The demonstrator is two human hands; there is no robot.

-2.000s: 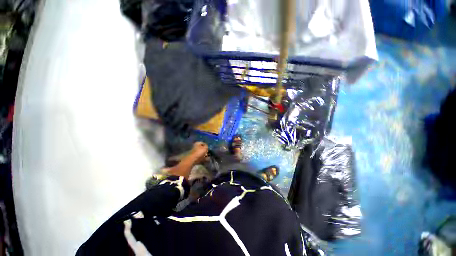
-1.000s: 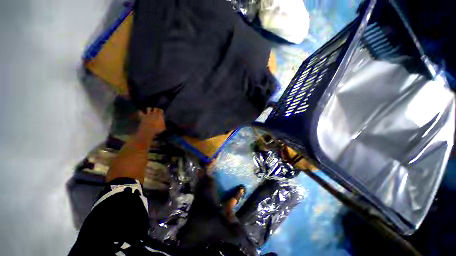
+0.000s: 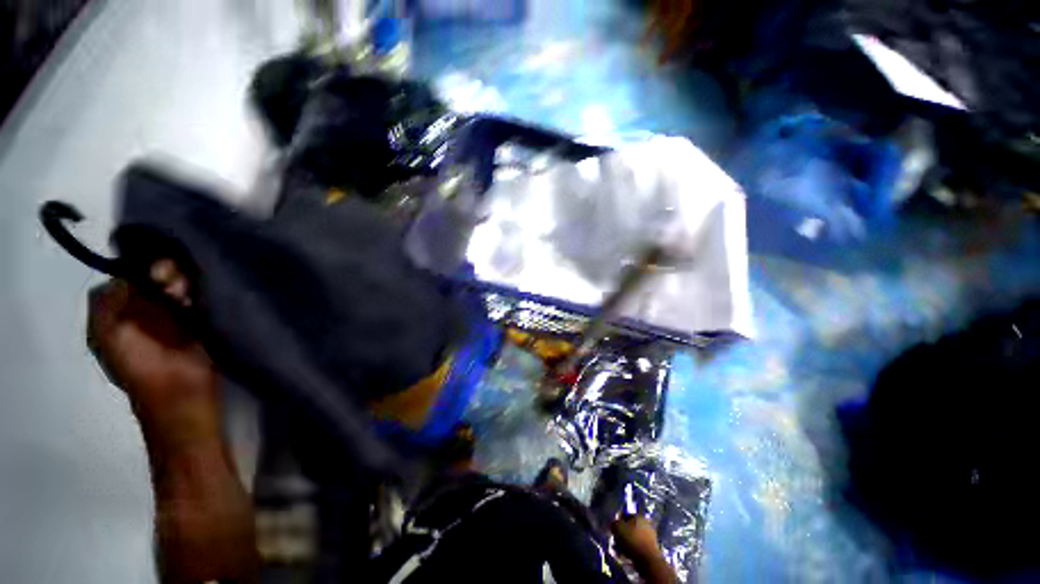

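Note:
My left hand [image 3: 165, 342] is raised at the left and grips a dark jacket [image 3: 257, 308] by its collar area. The jacket's black hanger hook [image 3: 74, 234] sticks out to the left above the hand. The jacket is blurred and hangs down to the right, partly hiding the dark jacket pile [image 3: 365, 274] behind it. What looks like my right hand [image 3: 641, 545] is small and blurred at the bottom edge, in front of shiny bagged jackets [image 3: 684, 502]; its fingers cannot be made out.
A dark blue basket [image 3: 616, 325] draped with whitish film [image 3: 570, 234] stands beyond a tan pole [image 3: 616, 302]. Cardboard [image 3: 416, 399] and a blue crate edge [image 3: 462, 382] lie under the pile. A white partition [image 3: 57, 422] is at the left. A large dark shape [image 3: 958, 445] stands at the right.
My left hand has moved from the pile's near edge up and left, and now holds a jacket by the hanger end. The view has swung, so basket and pole now appear nearer the middle.

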